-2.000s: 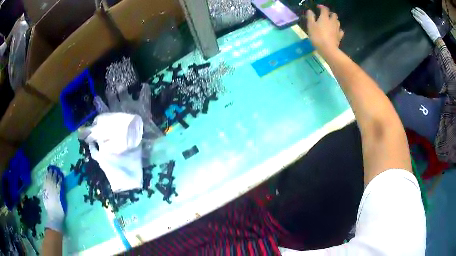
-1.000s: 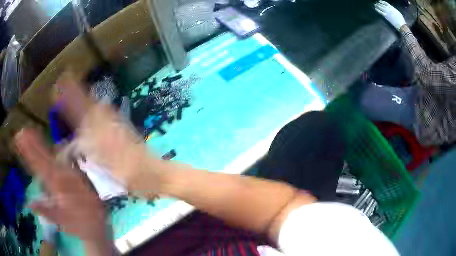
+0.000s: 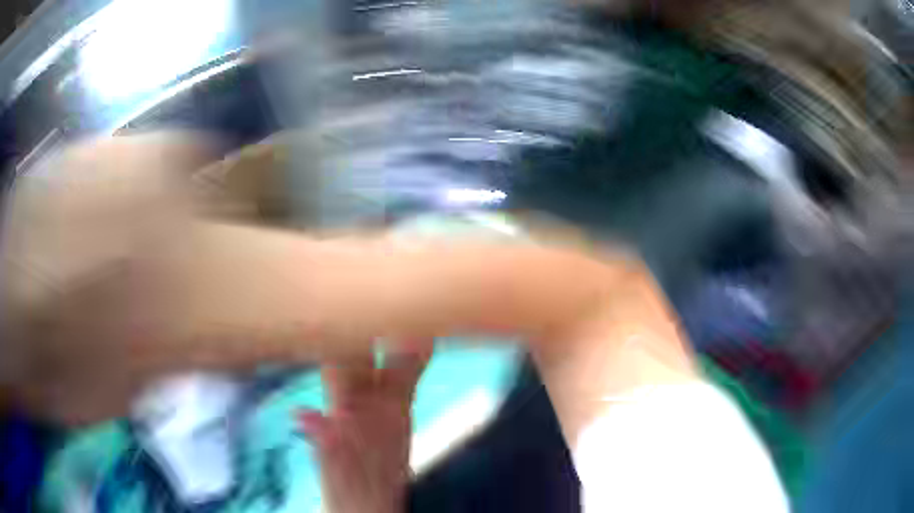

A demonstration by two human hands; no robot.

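Note:
The view is strongly blurred. My right forearm crosses the picture from the right, and my right hand [image 3: 95, 271] is a large smear at the left; its fingers cannot be made out. My left hand [image 3: 366, 436] is below the forearm, over the turquoise mat [image 3: 466, 381]. Its thumb points left, and its fingertips are hidden or blurred at the forearm. I cannot tell whether either hand holds anything. A white cloth [image 3: 190, 431] lies on the mat at the lower left, with blurred dark pieces around it.
A blurred grey post [image 3: 301, 110] stands behind my forearm. A dark surface [image 3: 601, 160] lies beyond the mat. A white shape [image 3: 752, 145], seemingly another person's gloved hand, is at the upper right. Red [image 3: 772, 376] and green patches show at the lower right.
The view has swung and blurred. My right hand went from the mat's far right end to the far left, and my left hand now shows lower centre, under the right forearm.

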